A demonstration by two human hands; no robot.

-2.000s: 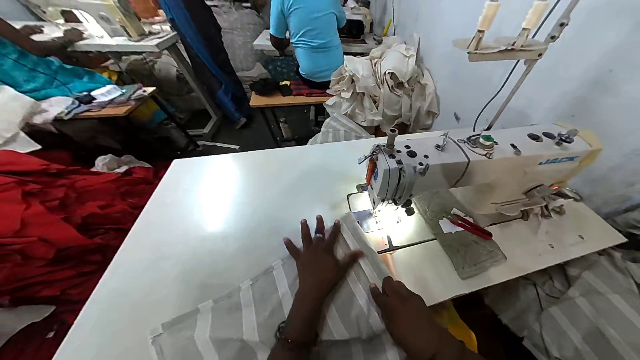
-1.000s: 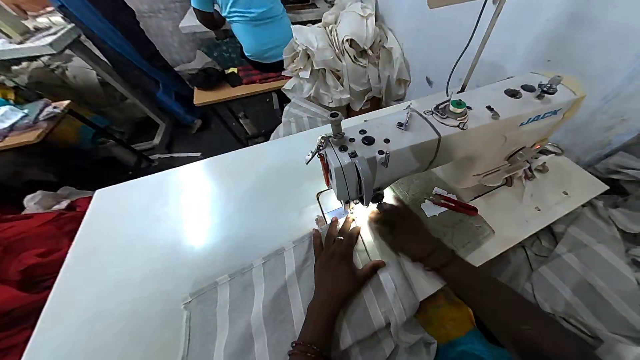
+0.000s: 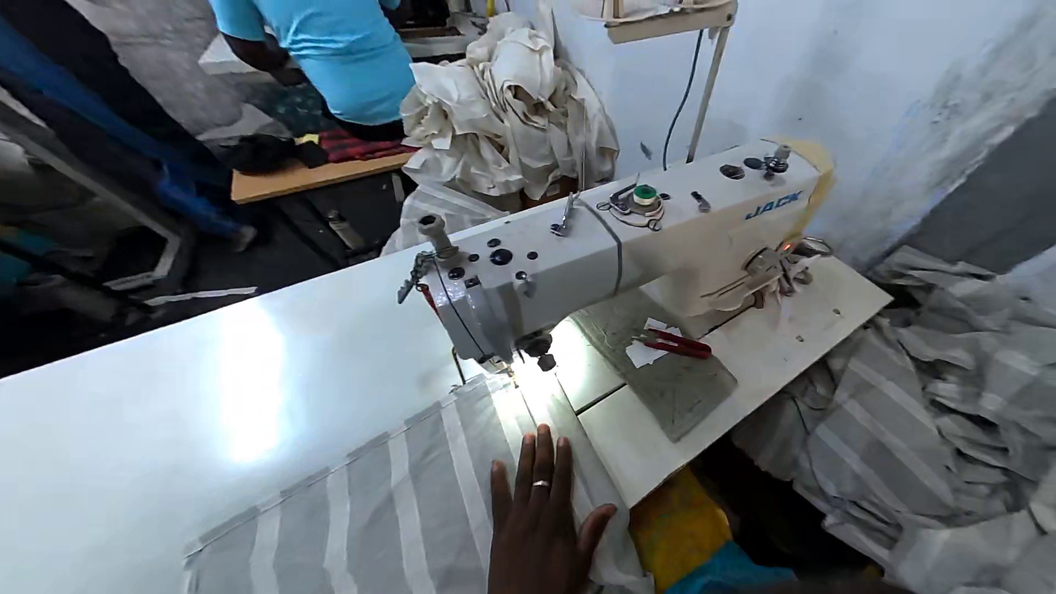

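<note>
Grey fabric with white stripes (image 3: 371, 503) lies across the white table, its far end at the needle area of a Jack sewing machine (image 3: 561, 256). The machine's lamp lights the cloth there. My left hand (image 3: 540, 511) rests flat on the cloth in front of the needle, fingers apart, a ring on one finger. My right hand is out of the frame. Red-handled thread snips (image 3: 678, 343) lie on a grey mat (image 3: 660, 388) beside white scraps (image 3: 646, 353), to the right of the needle.
The white tabletop (image 3: 148, 412) reaches far left. More striped cloth (image 3: 891, 437) hangs in a heap at the right. Behind the machine are a pile of cream cloth (image 3: 511, 107), a wooden bench (image 3: 322, 175) and a person in a blue shirt (image 3: 338, 58). A wall (image 3: 808, 74) stands behind.
My right hand was beside the needle one second ago and has left the view. My left hand has drawn back from the needle along the cloth.
</note>
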